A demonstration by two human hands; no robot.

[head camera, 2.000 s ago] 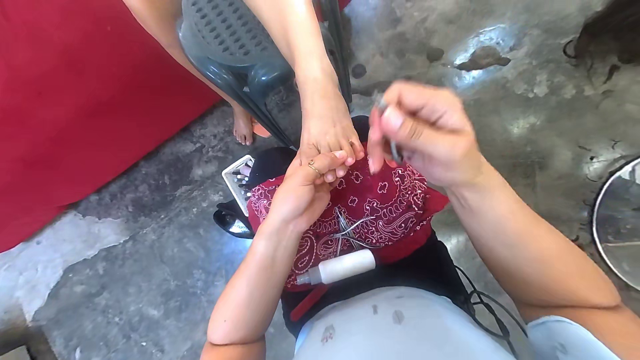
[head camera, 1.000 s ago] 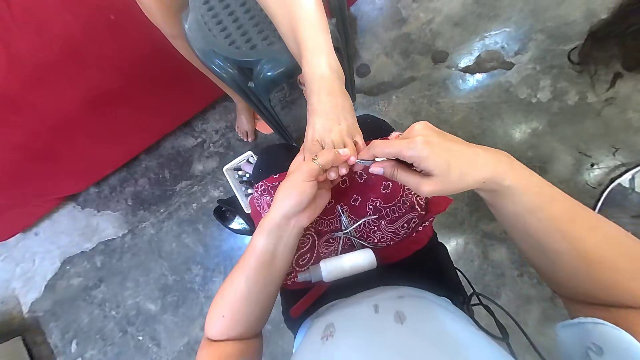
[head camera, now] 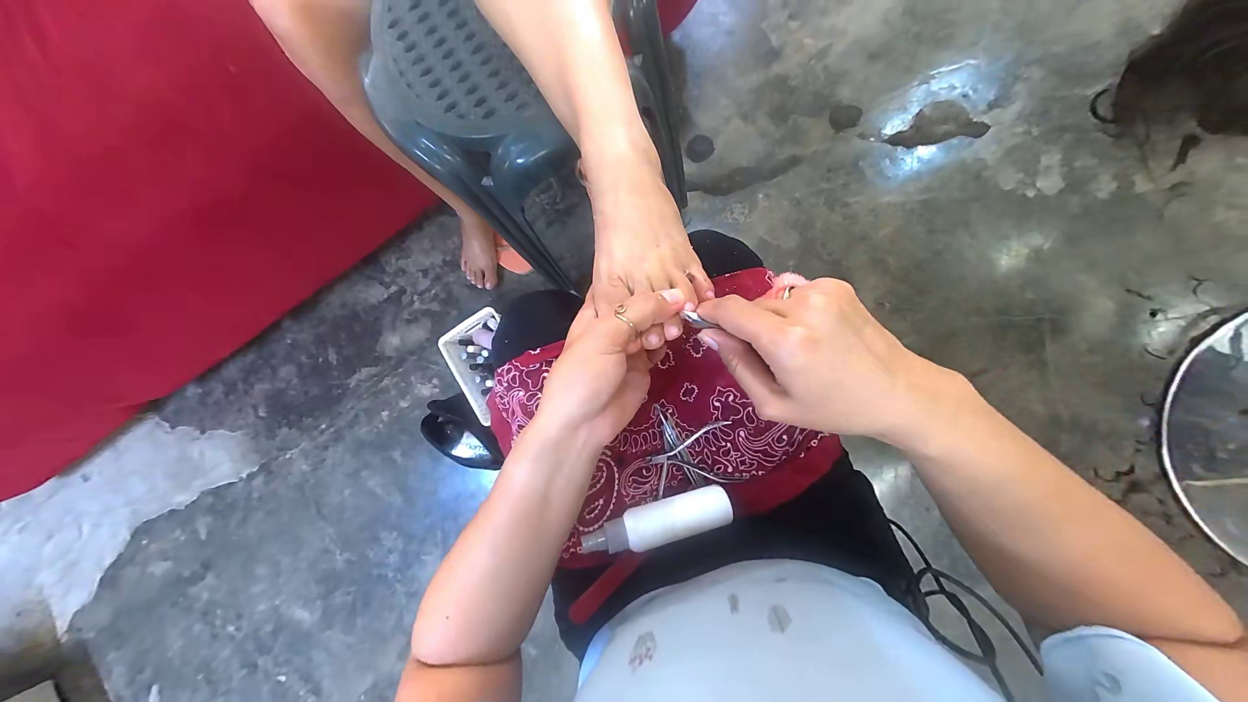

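Another person's bare foot [head camera: 639, 229] rests over my lap, and my left hand [head camera: 609, 361] grips its toes, thumb across the top. Between the thumb and fingers of my right hand [head camera: 809, 351] is a small metal tool [head camera: 695, 319], its tip at a toe; most of it is hidden, so its kind cannot be told. Under both hands lies a red paisley bandana [head camera: 770, 419]. Several thin metal tools [head camera: 682, 453] lie crossed on the cloth. Nearer my body are a white bottle with a grey cap [head camera: 678, 519] and a red flat stick [head camera: 603, 588].
Left of my lap stands a white basket [head camera: 458, 361] holding small bottles, with a glossy black object [head camera: 458, 434] beside it. A grey plastic chair [head camera: 458, 78] is ahead, near the person's other foot [head camera: 479, 255]. Black cables [head camera: 951, 595] hang at right; a round-rimmed object [head camera: 1209, 439] stands farther right.
My right hand, raised and blurred two seconds ago, has come down and left to the toes with the metal tool. My left hand keeps its hold on the foot.
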